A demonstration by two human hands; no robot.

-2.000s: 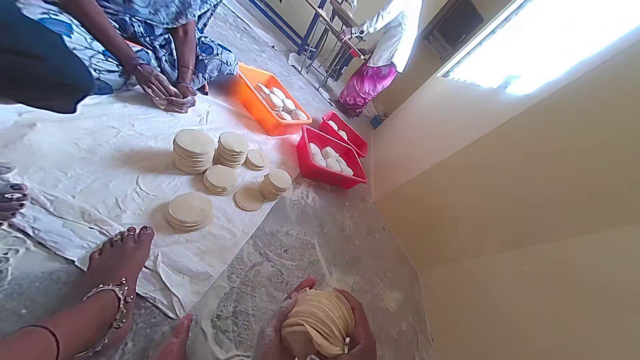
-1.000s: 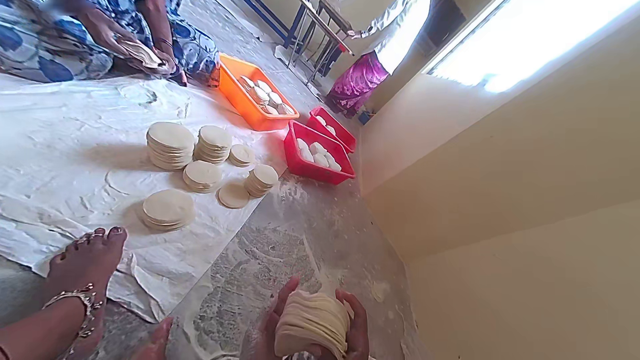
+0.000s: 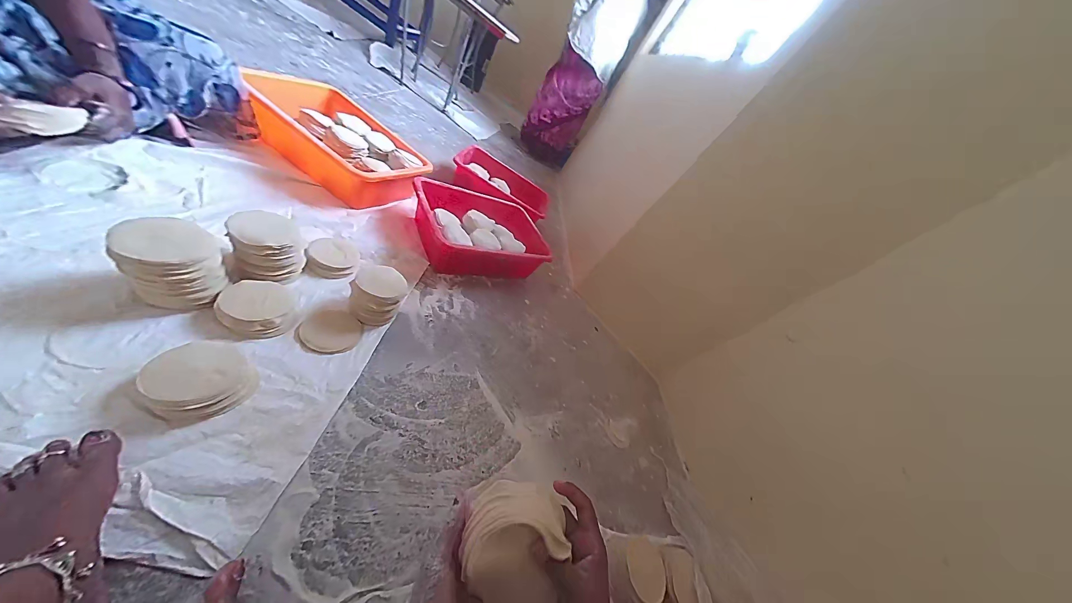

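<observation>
Between both my hands, near the bottom edge, is a stack of thin round dough sheets (image 3: 511, 536), tilted, its top sheets folding over at the right. My left hand (image 3: 450, 553) grips the stack's left side, mostly hidden by the dough. Around the right side curl the fingers of my right hand (image 3: 586, 544). On the white cloth (image 3: 276, 452) at the left stand several stacks of round dough sheets (image 3: 193, 377), some tall, some low. More dough rounds (image 3: 646, 569) lie at the bottom, just right of my right hand.
An orange tray (image 3: 360, 194) holds more dough rounds, and two red trays (image 3: 481, 266) hold pale pieces of dough. A bare foot (image 3: 67, 494) rests at the lower left. Flour dusts the grey floor (image 3: 402, 452). Another person's hands (image 3: 105, 100) hold dough rounds at upper left. A wall rises at the right.
The stack in my hands now has its top sheets bent over to the right. The other person's hands now hold dough sheets that were not visible there two seconds ago.
</observation>
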